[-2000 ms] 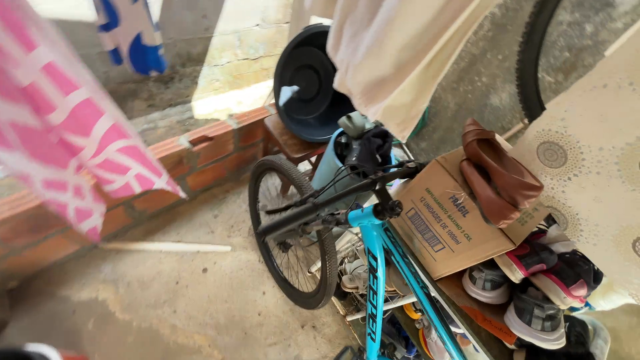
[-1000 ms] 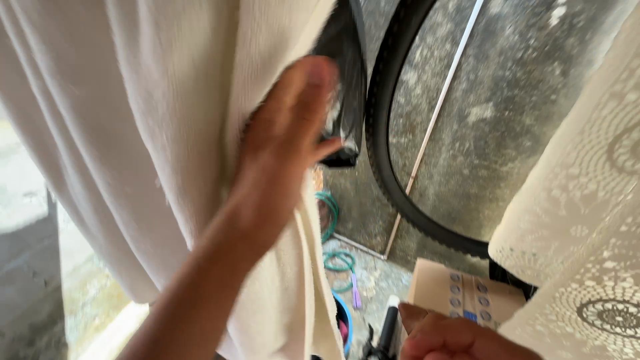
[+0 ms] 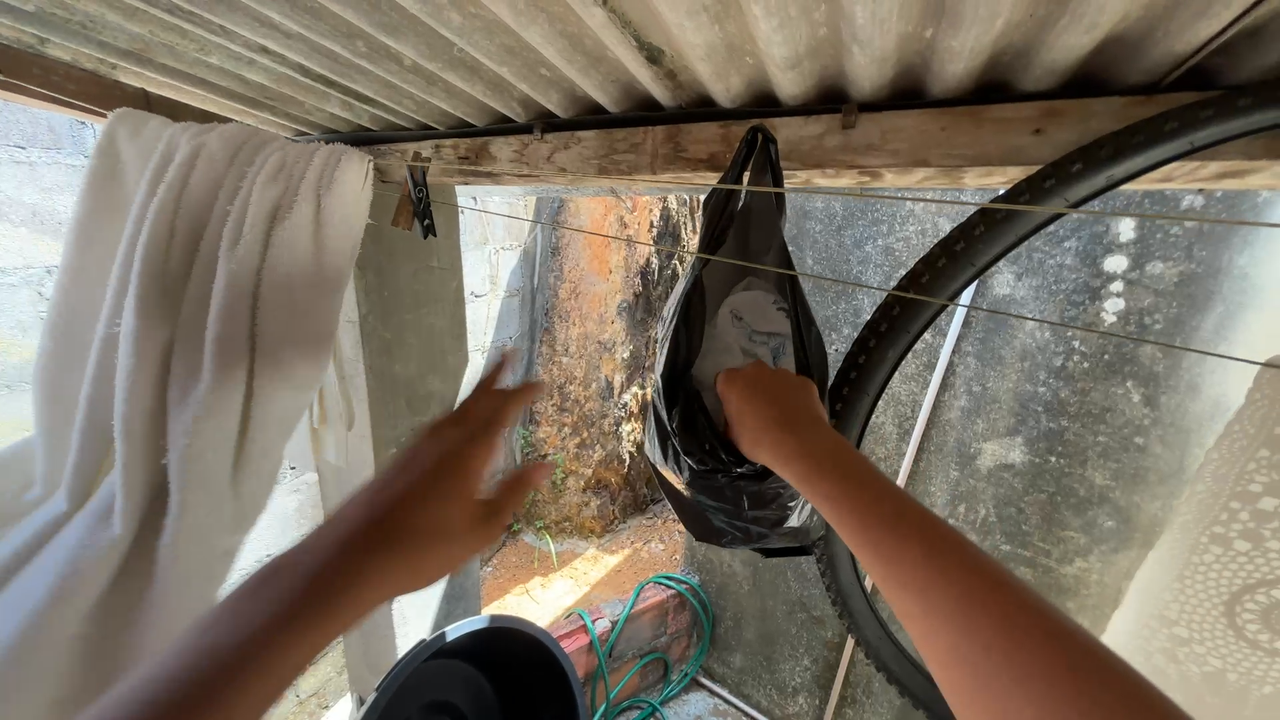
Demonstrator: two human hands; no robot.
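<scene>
A black plastic bag hangs by its handle from the wooden beam, its mouth spread wide around a whitish item with bluish marks. My right hand reaches into the bag's mouth, fingers curled against that whitish item; whether it grips anything is hidden. To the left of the bag, my left hand is raised in the air, blurred, its fingers apart and nothing in it. Two thin clotheslines run across above both hands. Clothespins sit on the lines near a cream cloth hanging at the left.
A bicycle tire hangs just right of the bag. Overhead are a wooden beam and corrugated roofing. Below lie a black bucket or tub and a coiled green hose on bricks. Patterned fabric hangs at the right edge.
The view has tilted up to the roof. My left hand has moved away from the cream cloth it was at, and my right hand has risen from the bottom of the view into the bag.
</scene>
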